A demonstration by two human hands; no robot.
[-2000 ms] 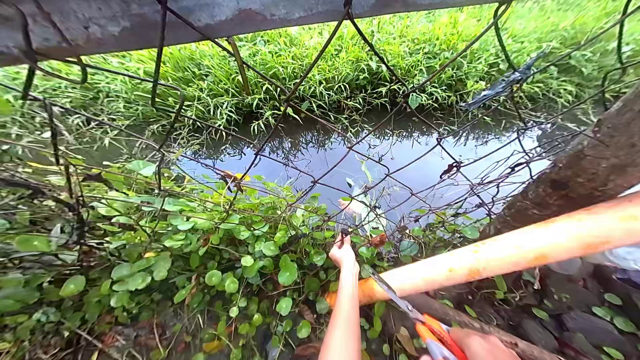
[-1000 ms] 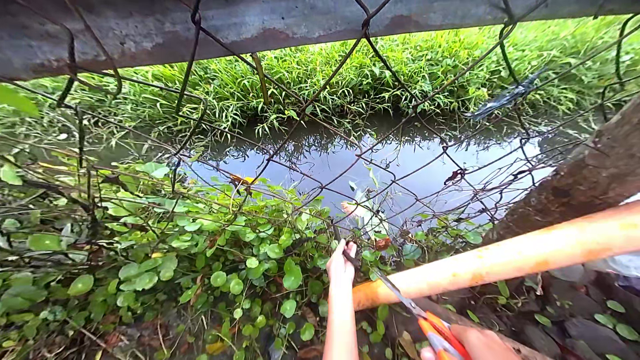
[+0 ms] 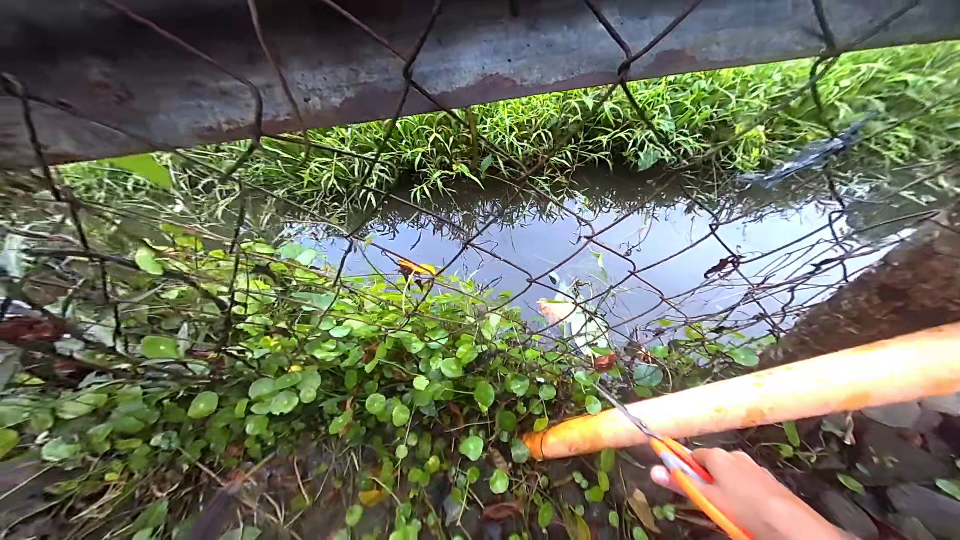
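My right hand [image 3: 739, 491], at the lower right, is closed around the orange and red handles of a cutting tool [image 3: 671, 459], which looks like shears. Its narrow metal blades point up and left, across the end part of an orange-stained pale pipe [image 3: 735, 401] and toward the low green plants [image 3: 450, 367]. Beyond the blade tips hangs the rusty wire of a chain-link fence [image 3: 529, 281]. My left hand is out of view.
A weathered metal rail [image 3: 480, 60] crosses the top. Behind the fence lie still water [image 3: 652, 262] and a grassy bank [image 3: 555, 135]. A brown trunk or post [image 3: 855, 300] leans at the right, above dark stones [image 3: 922, 510].
My left hand, at the fence wire beside the blade tips one second ago, has gone out of view. My right hand still holds the tool. The view has tilted somewhat.
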